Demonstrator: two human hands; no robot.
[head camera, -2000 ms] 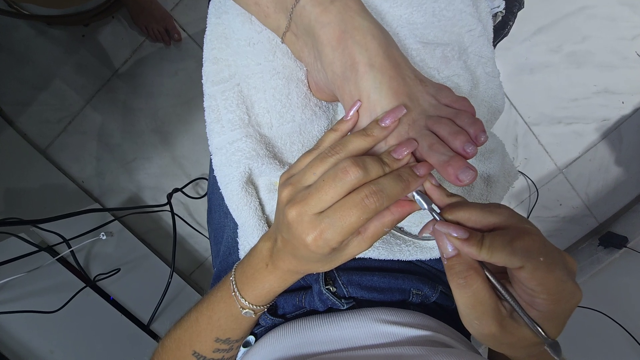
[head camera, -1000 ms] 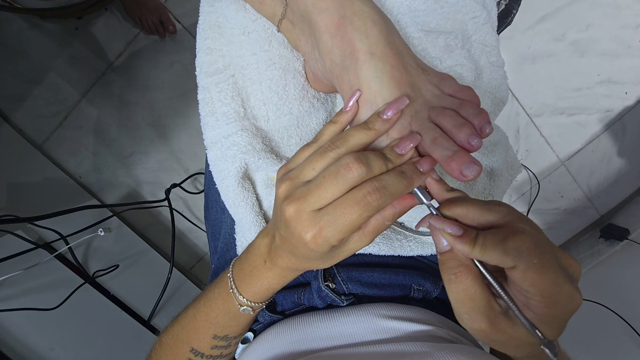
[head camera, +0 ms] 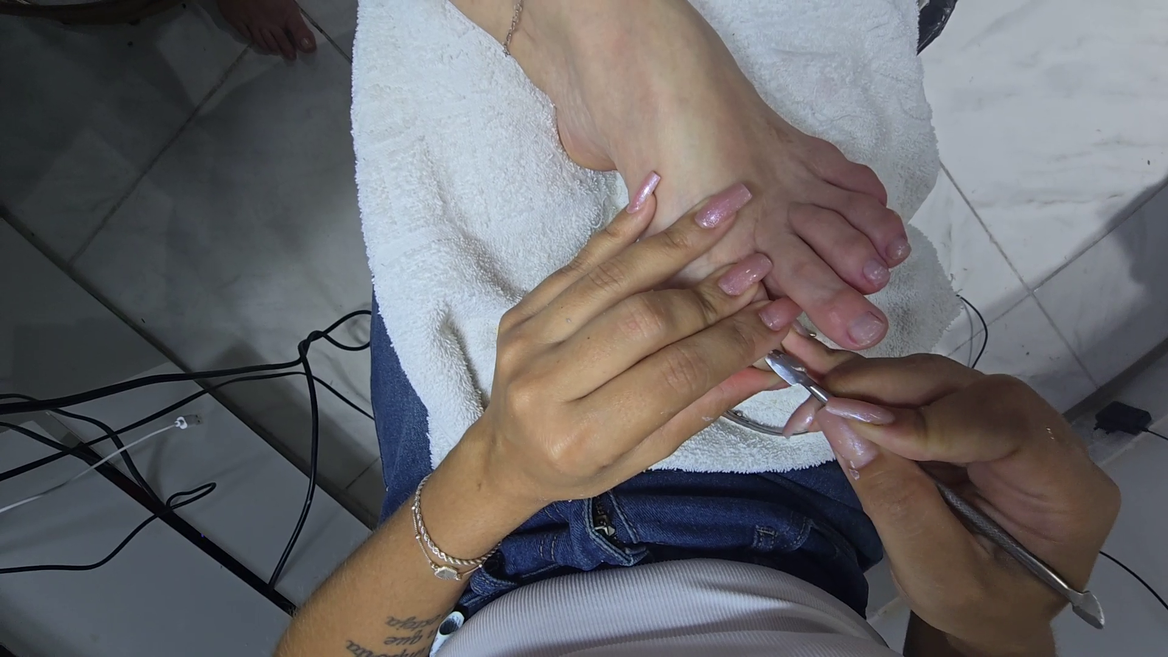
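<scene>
Another person's bare foot (head camera: 675, 119) rests on a white terry towel (head camera: 438, 228) spread over my lap, toes pointing lower right. My left hand (head camera: 620, 356) lies across the front of the foot, fingers over its inner side and gripping the big-toe area, which is mostly hidden beneath them. Between thumb and fingers, my right hand (head camera: 949, 456) holds a metal cuticle pusher (head camera: 995, 534); its spoon-shaped tip is at the big toe, by my left fingertips. Part of a curved metal handle (head camera: 762, 425) shows beneath my hands; what it belongs to is hidden.
Black cables (head camera: 310, 392) and a white charging cable (head camera: 109, 456) run over a pale surface at left. A black plug or adapter (head camera: 1122, 418) is at the right. Part of another bare foot (head camera: 269, 26) stands on the tiled floor (head camera: 210, 192) at upper left.
</scene>
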